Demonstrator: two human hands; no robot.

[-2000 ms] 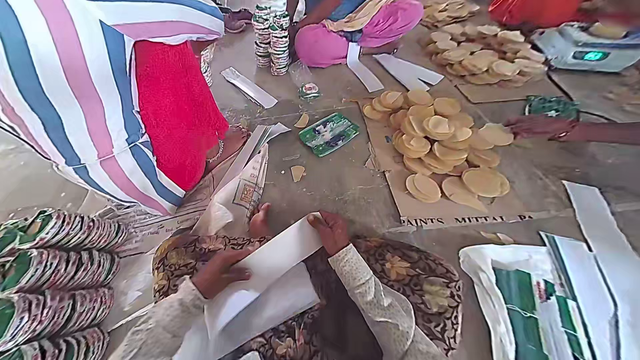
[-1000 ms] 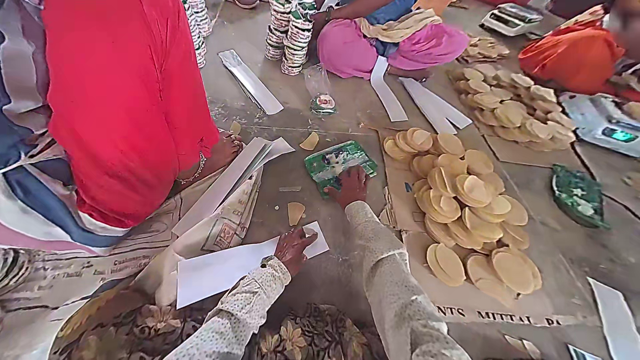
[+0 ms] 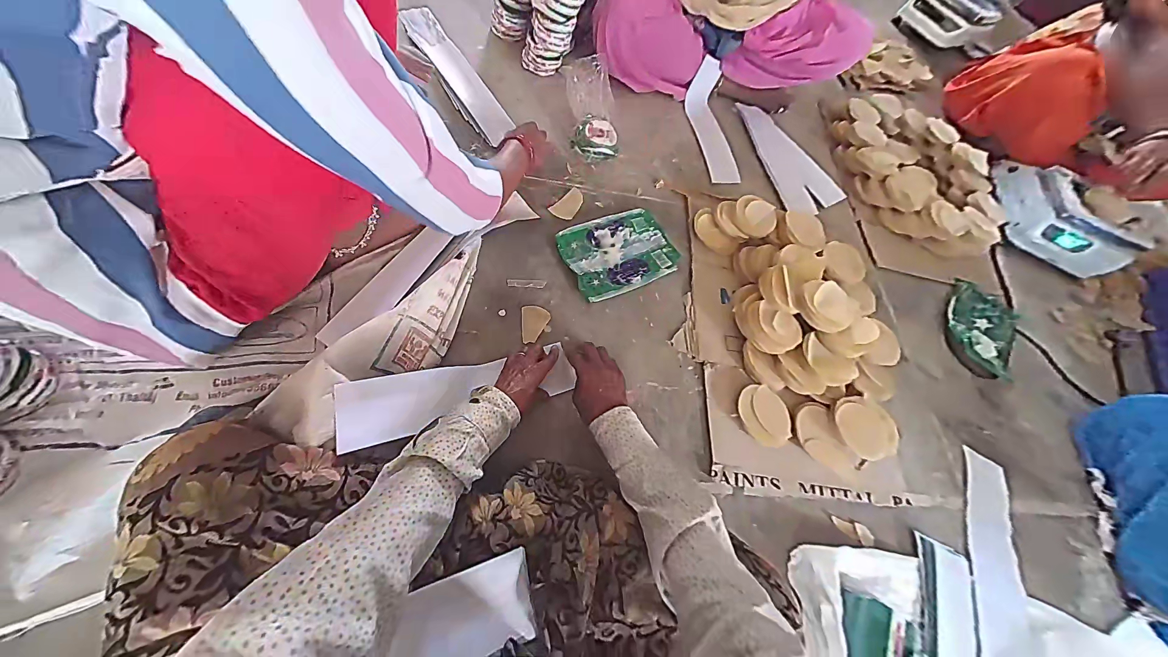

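Note:
A long white paper strip [image 3: 420,401] lies on the floor before me. My left hand [image 3: 527,374] presses on it near its far right end. My right hand [image 3: 598,376] rests beside that end, fingertips at its edge; whether it pinches the paper is unclear. Just beyond stands out a broken piece of thin tan disc [image 3: 535,323]. Farther off is a flattened green plastic packet [image 3: 619,254] with white paste on it. Another white paper piece [image 3: 470,607] lies on my patterned lap. Piles of thin tan discs [image 3: 803,301] cover a cardboard sheet to the right.
A person in striped cloth [image 3: 429,137] reaches in from the left toward white strips [image 3: 461,78]. Other people sit at the far side. A digital scale [image 3: 1063,228] and green packet [image 3: 981,328] are at right, a white bag [image 3: 858,575] of packaging at lower right.
My right hand has moved from the green packet to the strip's end, beside my left hand. The neighbour in striped cloth has leaned in, with a hand now at the far white strips.

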